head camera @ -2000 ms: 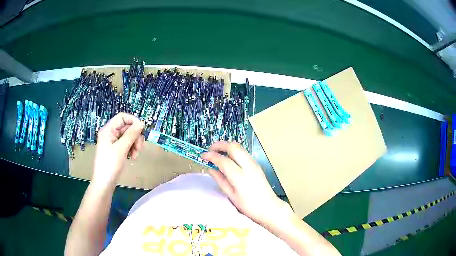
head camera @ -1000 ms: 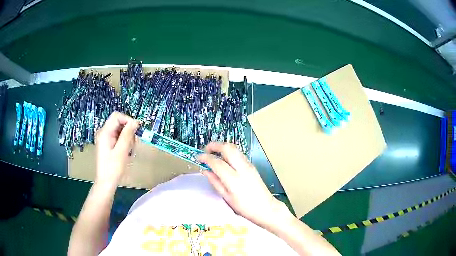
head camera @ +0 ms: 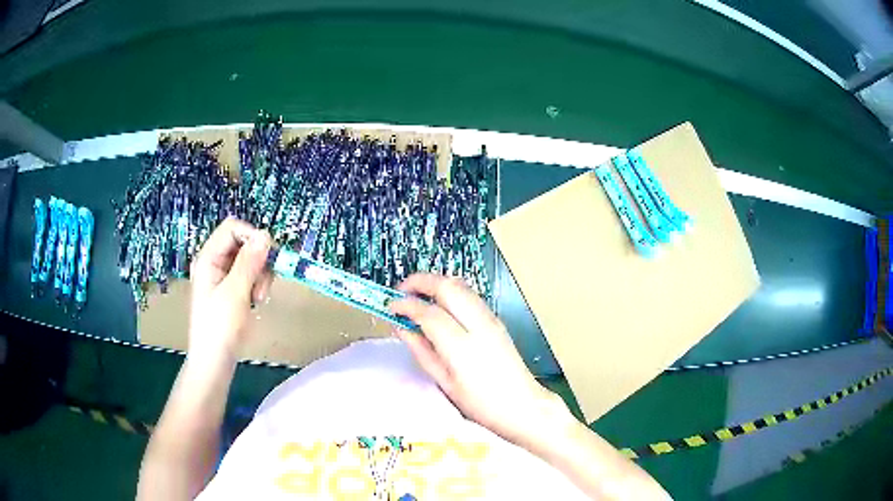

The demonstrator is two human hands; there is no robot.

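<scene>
A turquoise housing [head camera: 343, 284] with board parts visible inside is held between my two hands, slanting down to the right in front of my chest. My left hand [head camera: 231, 279] pinches its upper left end, where a dark tip shows. My right hand [head camera: 460, 333] grips its lower right end, with the fingers covering that end. Behind it lies the dense board pile [head camera: 362, 196] of dark purple and green sticks. Three turquoise housing halves [head camera: 641, 204] lie side by side on the right cardboard sheet [head camera: 627, 313].
Several turquoise filled housings [head camera: 63, 250] lie in a group at far left. A second cardboard sheet [head camera: 186, 318] lies under the board pile. A blue bin [head camera: 874, 279] stands at the far right edge. Yellow-black tape [head camera: 744, 424] runs along the floor.
The housing has turned slightly in my hands, and its left end has shifted a little left and up. Both hands keep hold of it.
</scene>
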